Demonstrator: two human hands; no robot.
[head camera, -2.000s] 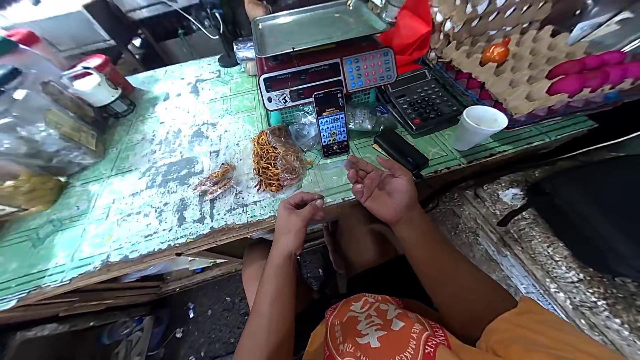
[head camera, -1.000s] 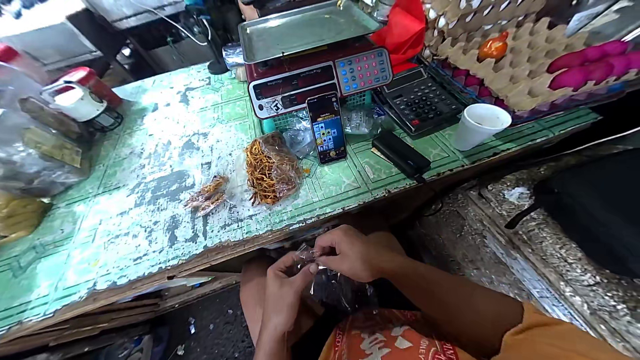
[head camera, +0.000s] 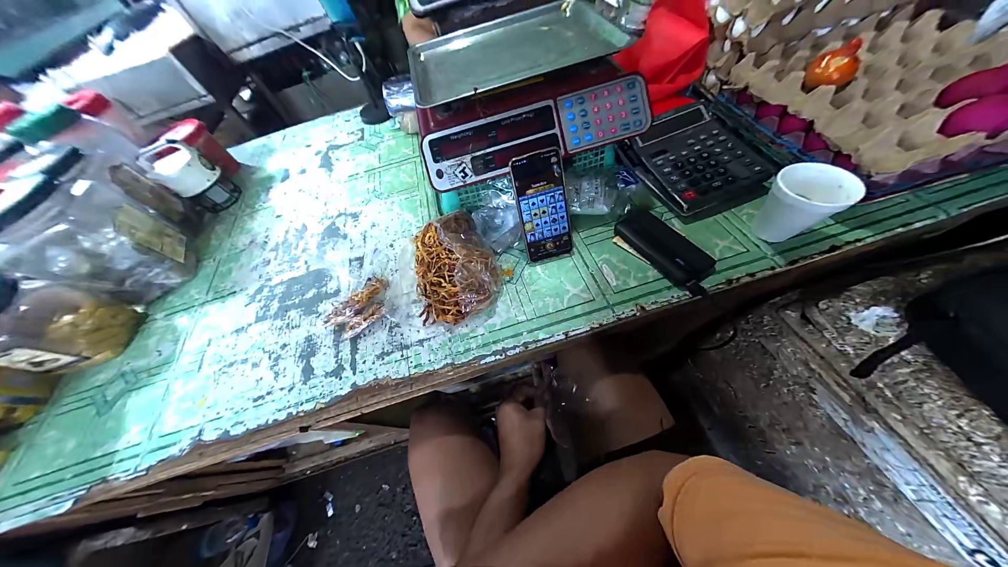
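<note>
Low between the knees, below the counter edge, my left hand (head camera: 520, 419) is bent in with curled fingers. Shadow hides what its fingertips touch. A strip of clear plastic (head camera: 557, 405) lies beside it. My right hand cannot be made out. On the green counter, a clear plastic bag of thin orange-brown strands (head camera: 455, 272) lies right of a smaller wrapped bundle (head camera: 358, 307). A smartphone (head camera: 542, 206) with a lit screen leans against a digital weighing scale (head camera: 490, 142).
Right of the phone are a black pouch (head camera: 665, 248), a desk calculator (head camera: 701, 157), a white foam cup (head camera: 807, 201) and egg trays (head camera: 890, 94). Plastic jars and bags (head camera: 87, 228) crowd the left end. The counter's worn front edge (head camera: 378, 390) overhangs my knees.
My hands were together over my lap with clear plastic; now only one shows, lower and under the counter edge. The orange sleeve covers more of the lower right.
</note>
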